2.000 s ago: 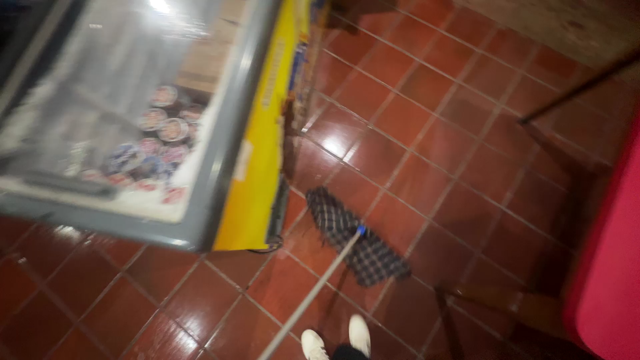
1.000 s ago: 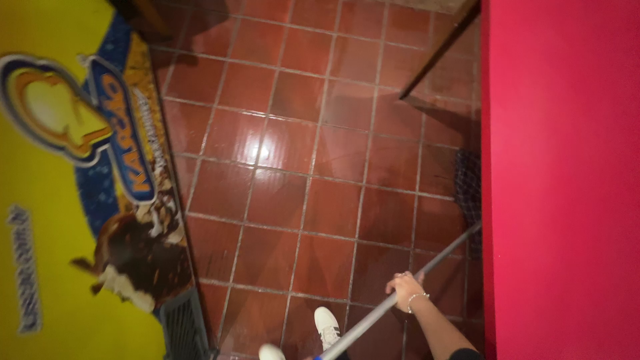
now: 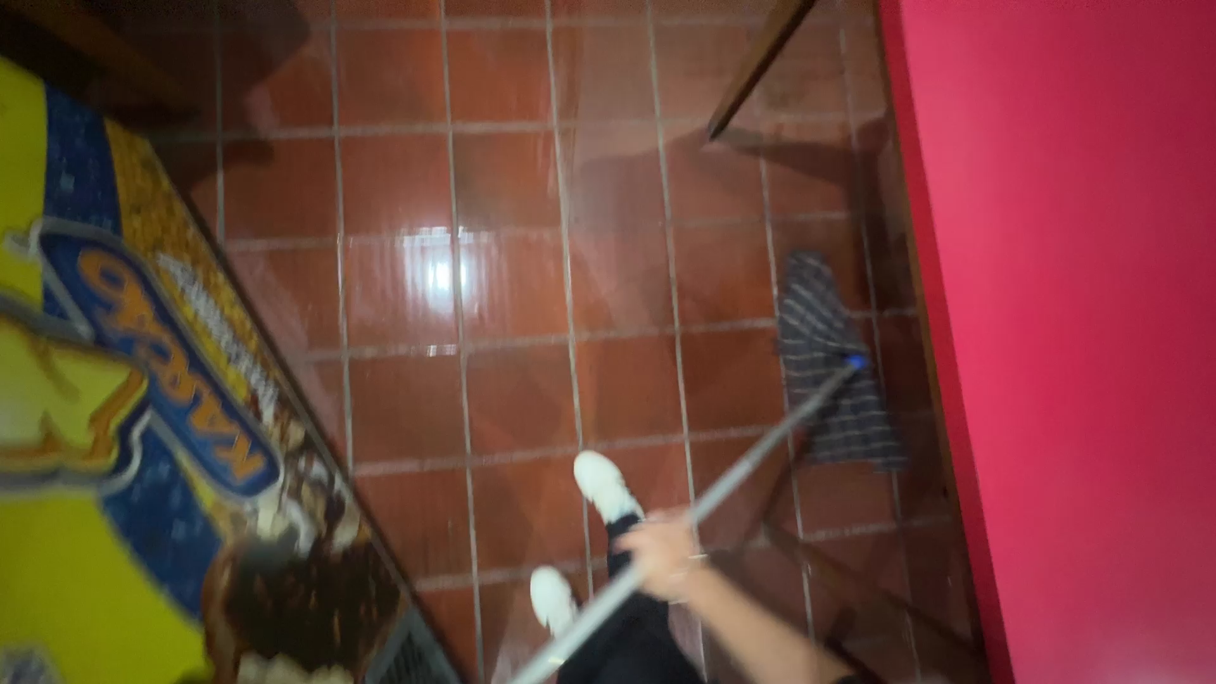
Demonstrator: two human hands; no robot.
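Observation:
My right hand (image 3: pixel 665 554), with a thin bracelet at the wrist, is closed around a long grey mop or squeegee pole (image 3: pixel 750 463) at the lower middle of the head view. From there the pole slants up to a blue joint, where a dark checked cloth (image 3: pixel 825 332) is spread on the tiled floor, near the pink table's edge. The pole's other end runs out of the bottom of the view. My left hand is not visible.
A pink tabletop (image 3: pixel 1073 285) fills the right side. A wooden leg (image 3: pixel 760 71) meets the floor at upper right. On the left stands a freezer's yellow printed side panel (image 3: pixel 85 570). My white shoes (image 3: pixel 600 483) are on red floor tiles (image 3: pixel 513 285).
The cloth, mostly hidden by the pink table one second ago, now shows fully beside it. Two seconds ago it lay near the freezer's corner. The view has shifted strongly.

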